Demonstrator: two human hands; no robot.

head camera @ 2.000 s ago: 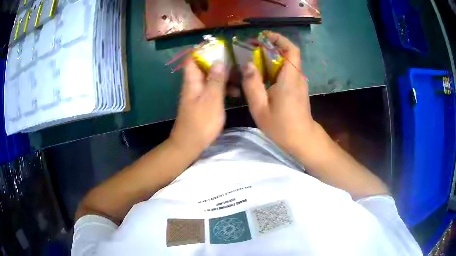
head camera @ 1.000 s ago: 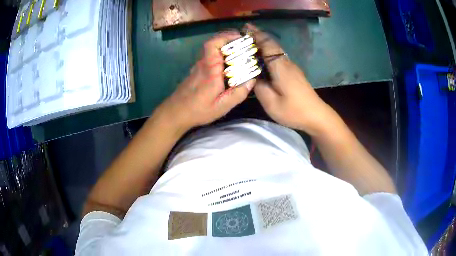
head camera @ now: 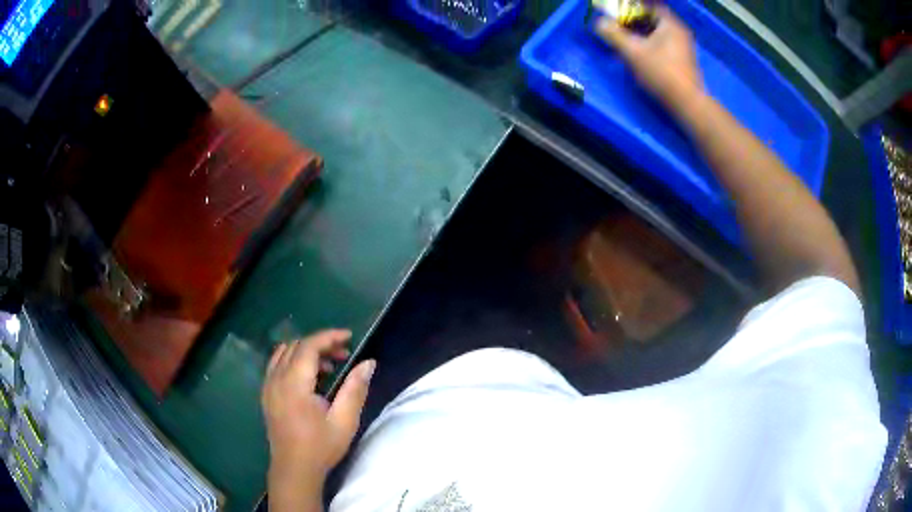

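My right hand (head camera: 660, 55) is stretched out over the blue tray (head camera: 615, 115) at the top right. It is closed on a small bundle of pouch cells (head camera: 632, 14) with yellow edges at the tray's far end. The bundle is small and partly hidden by the fingers, and I cannot tell if it touches the tray. My left hand (head camera: 308, 405) is empty above the green bench (head camera: 370, 130) near its front edge, fingers curved and apart from the thumb.
The reddish-brown base board (head camera: 215, 200) lies at the left with thin red wires (head camera: 235, 208) on it. The black welder (head camera: 110, 80) stands behind it. White blister trays (head camera: 110, 430) are stacked at lower left. A smaller blue bin (head camera: 465, 25) is at the top, with more bins at the right edge.
The view has turned to the right. My hands, earlier together around the cells, have parted: the right has carried cells to the blue tray, and the left has let go.
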